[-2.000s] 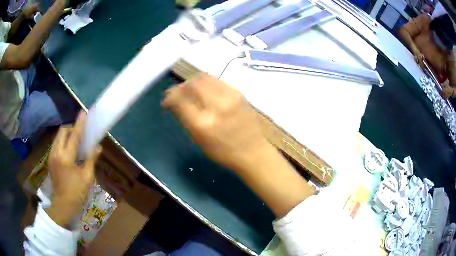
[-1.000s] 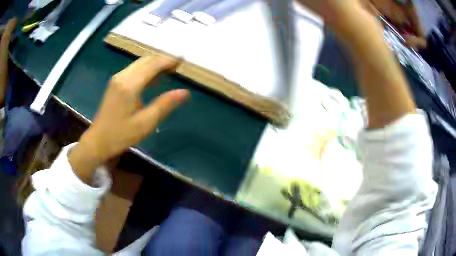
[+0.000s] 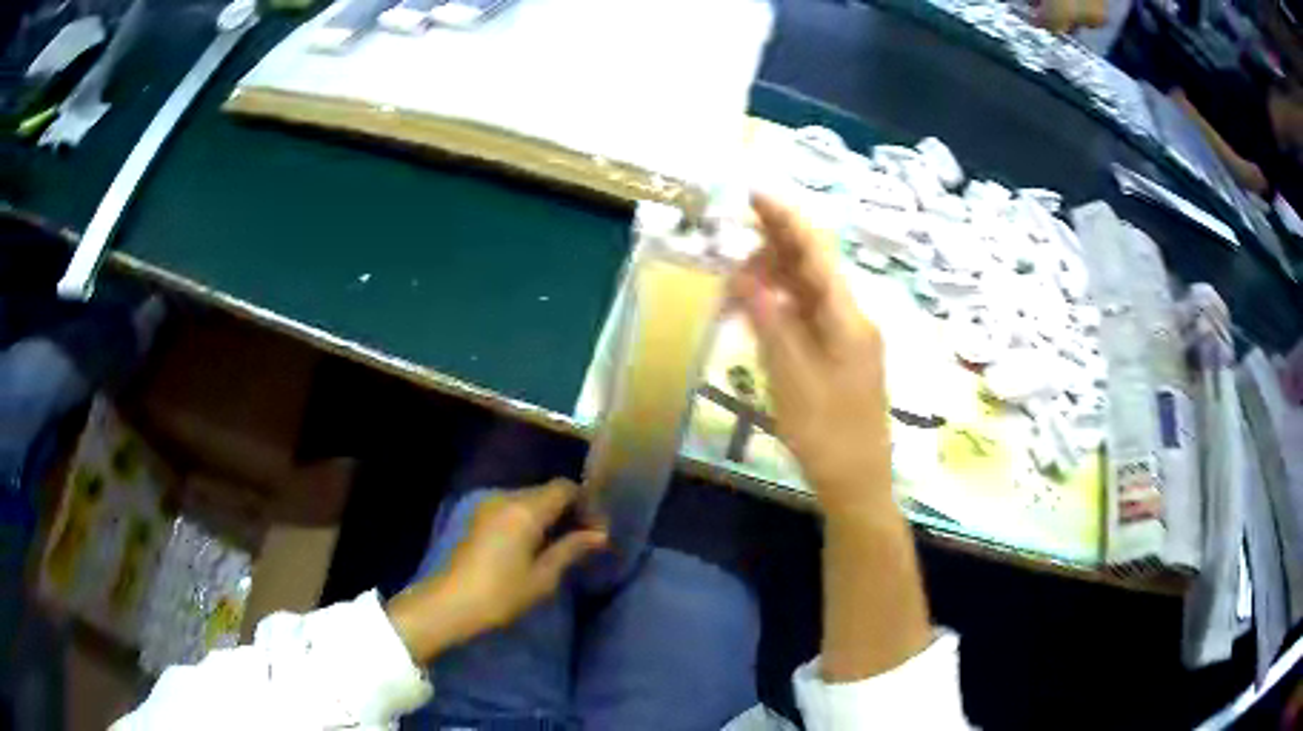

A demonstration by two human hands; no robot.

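A lamp housing (image 3: 657, 379), yellowish inside with silvery edges, stands tilted over my lap at the bench edge. A white end fitting (image 3: 686, 229) is at its top; its details are blurred. My left hand (image 3: 507, 557) is at the lower part of the housing, with thumb and fingers at its left side; whether it grips firmly is hard to tell. My right hand (image 3: 817, 350) is at the top right of the housing, with its fingertips by the end fitting, partly blurred.
A heap of white plastic pieces (image 3: 986, 271) lies on a printed mat (image 3: 779, 450). Wrapped bundles (image 3: 1136, 386) stand at right. A white board (image 3: 543, 86) with brown edge lies behind. A long white strip (image 3: 157, 150) lies at left. An open carton (image 3: 293, 550) is below the bench.
The view has turned right and down. The housing is now upright over my lap. My right hand has come back from the far board, and my left hand has lowered to the housing.
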